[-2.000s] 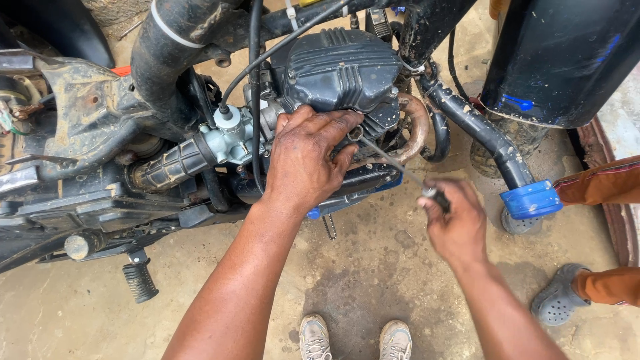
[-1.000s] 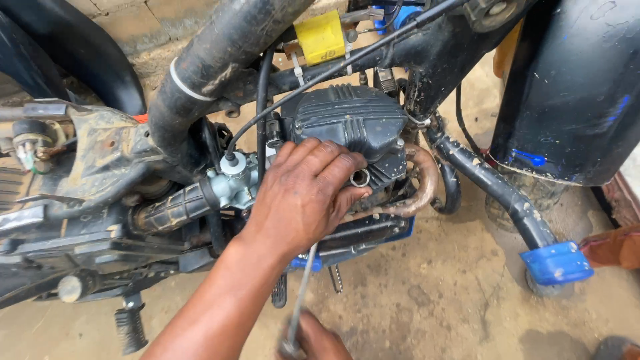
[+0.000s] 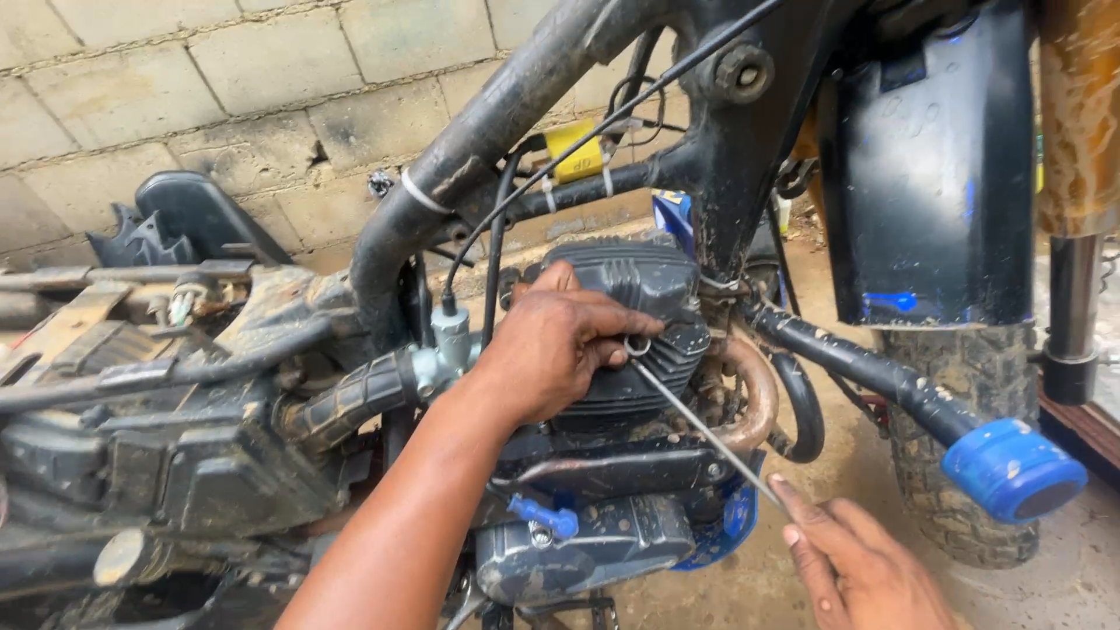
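Observation:
My left hand [image 3: 569, 341] lies against the finned cylinder head of a motorcycle engine [image 3: 626, 280], its thumb and fingers at a small metal ring [image 3: 638, 346], which may be the end of a tool; how firmly they hold it cannot be told. A thin metal rod [image 3: 709, 437] runs from just below the ring down to my right hand [image 3: 857, 556], whose fingers close on its lower end. That end is hidden in the hand. Left of the engine sits the carburetor [image 3: 451, 341] with its black rubber intake duct [image 3: 350, 402].
A thick black frame tube [image 3: 490, 114] and a cable cross above the engine. The rusty exhaust pipe [image 3: 757, 394] curves right of it. A crash bar with a blue end cap [image 3: 1015, 471] juts out near my right hand. The front wheel [image 3: 954, 420] stands behind; a block wall [image 3: 262, 79] is at the back.
The view has tilted up toward the wall. My right hand, low beside my left forearm one second ago, has moved to the right, and the rod now slants down to the right. My left hand stays at the engine.

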